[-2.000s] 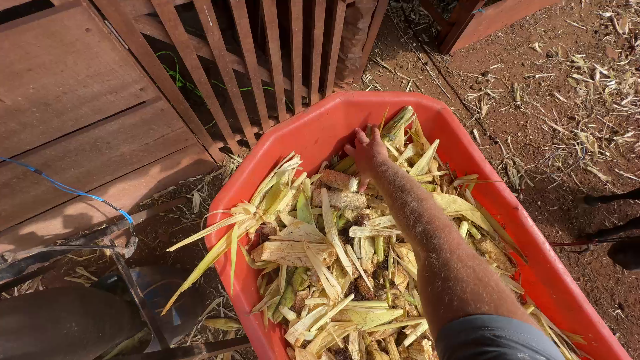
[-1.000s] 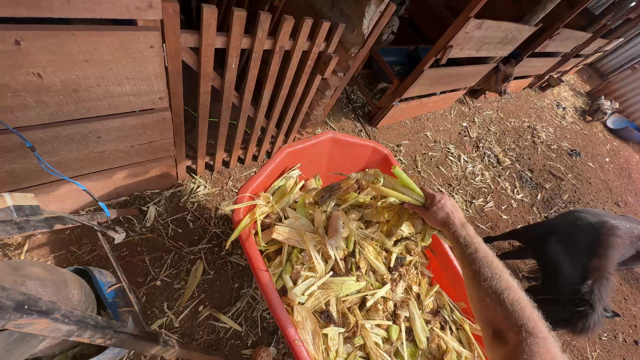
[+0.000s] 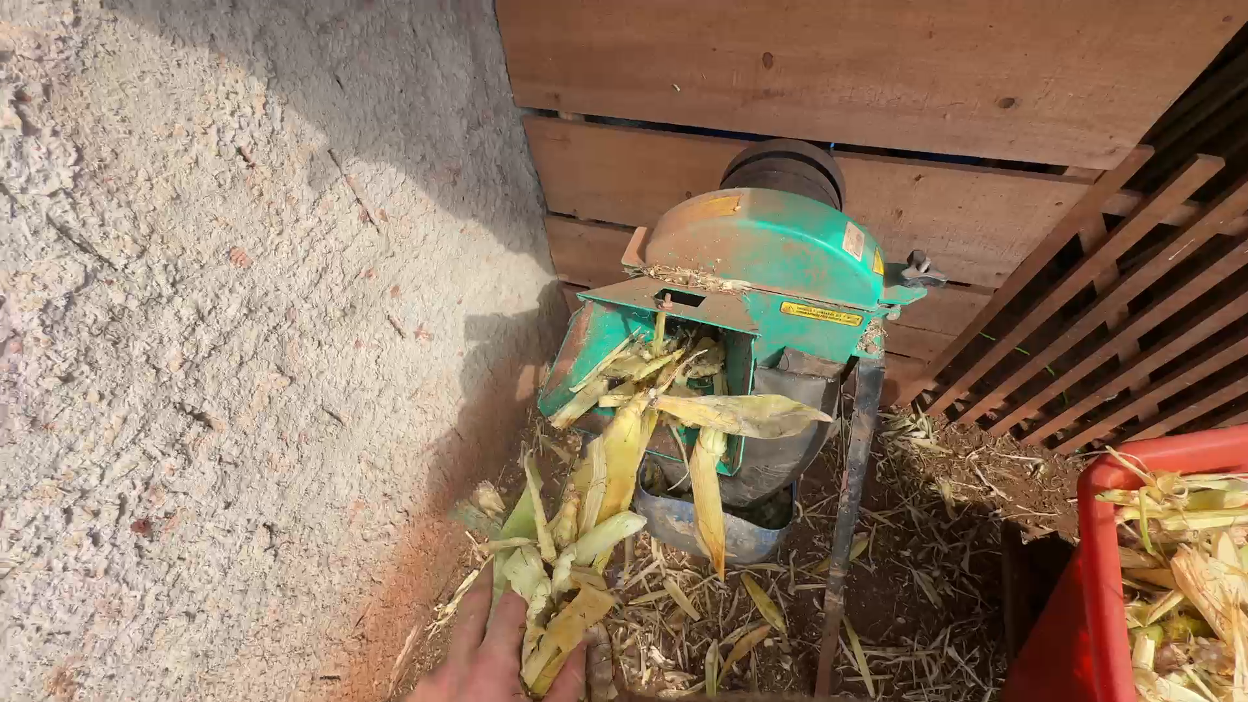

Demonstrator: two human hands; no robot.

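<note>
At the bottom, left of centre, my left hand [image 3: 497, 648] holds a bunch of yellow-green corn husks [image 3: 575, 565] between its fingers and thumb; part of the hand is cut off by the frame. The husks point up towards the feed hopper [image 3: 565, 366] of a green forage chopper [image 3: 765, 244]. More husks [image 3: 648, 375] lie in the hopper mouth, and some long leaves hang over its front edge. Under the chopper stands a blue container [image 3: 717, 531], partly hidden by a dark chute. My right hand is out of view.
A rough plastered wall [image 3: 244, 351] fills the left side. Behind the chopper is a wooden plank wall [image 3: 858, 68], with a slatted wooden gate [image 3: 1111, 322] at right. A red tub [image 3: 1102, 585] of corn husks stands at lower right. Husk scraps litter the ground.
The view has swung from the red tub to the chopper. My right hand, on the husks in the tub in the earlier frames, has left view; my left hand has come into view with husks.
</note>
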